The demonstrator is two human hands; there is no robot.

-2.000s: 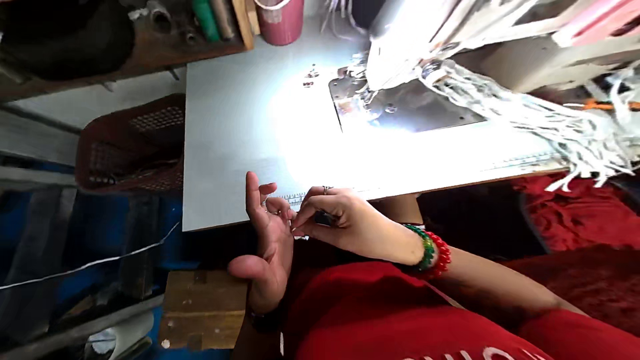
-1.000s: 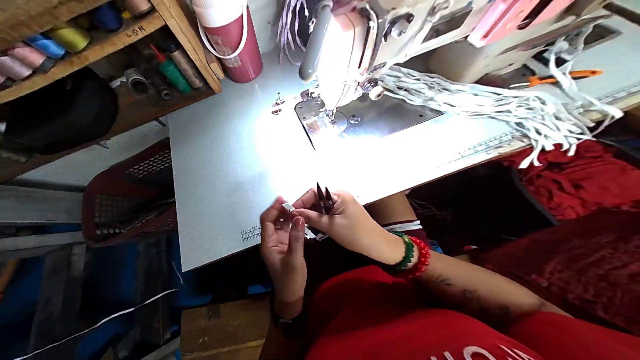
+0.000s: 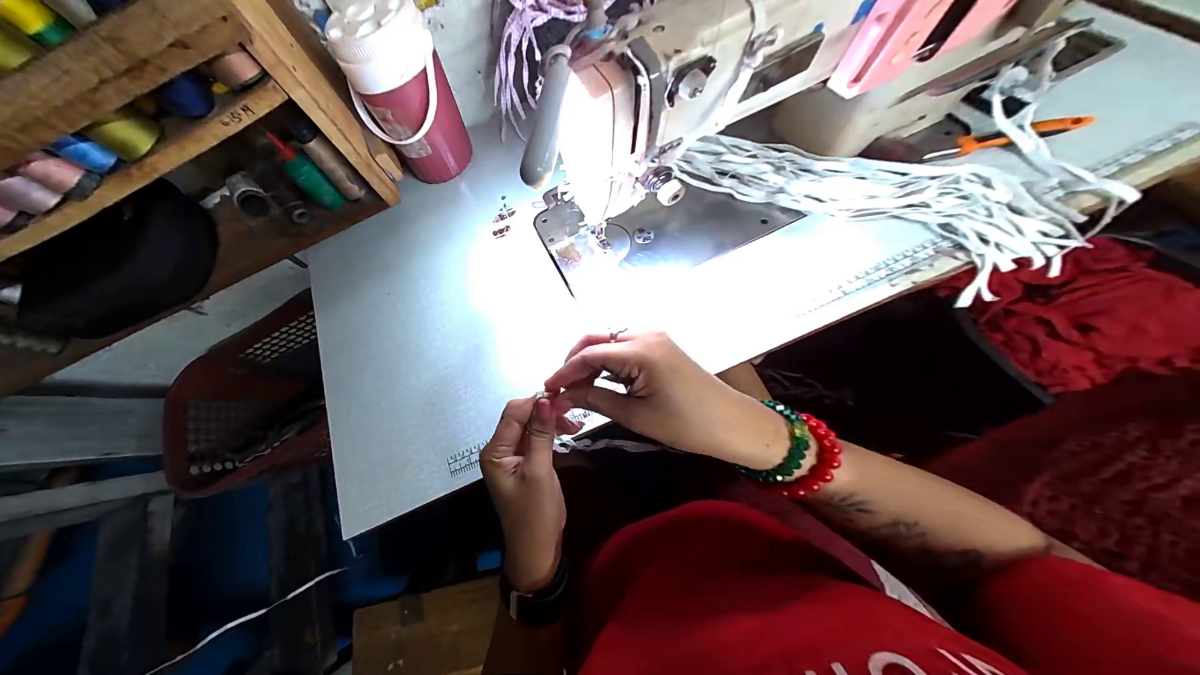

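Note:
At the table's front edge my left hand [image 3: 530,478] pinches a small whitish piece [image 3: 544,396] between thumb and fingertips; its kind is too small to tell. My right hand [image 3: 647,389], with a ring and beaded bracelets, touches the same spot, its thumb and index finger brought together there. A thin white strip [image 3: 614,444] hangs just below both hands. Behind them stands a sewing machine [image 3: 609,141], its lamp lighting the needle area and metal bed plate [image 3: 722,234]. A bundle of white strips [image 3: 844,192] lies across the bed to the right.
A maroon and white jug [image 3: 422,122] stands at the back left beside a wooden shelf [image 3: 319,94] of thread spools. A maroon plastic basket [image 3: 239,412] is left of the table [image 3: 394,375]. An orange-handled tool [image 3: 1022,136] lies at the far right, above red cloth [image 3: 1106,309].
Dark pointed snips seen at my right hand one second ago no longer show. Both hands remain together, their fingertips now meeting at the small piece. The view has shifted.

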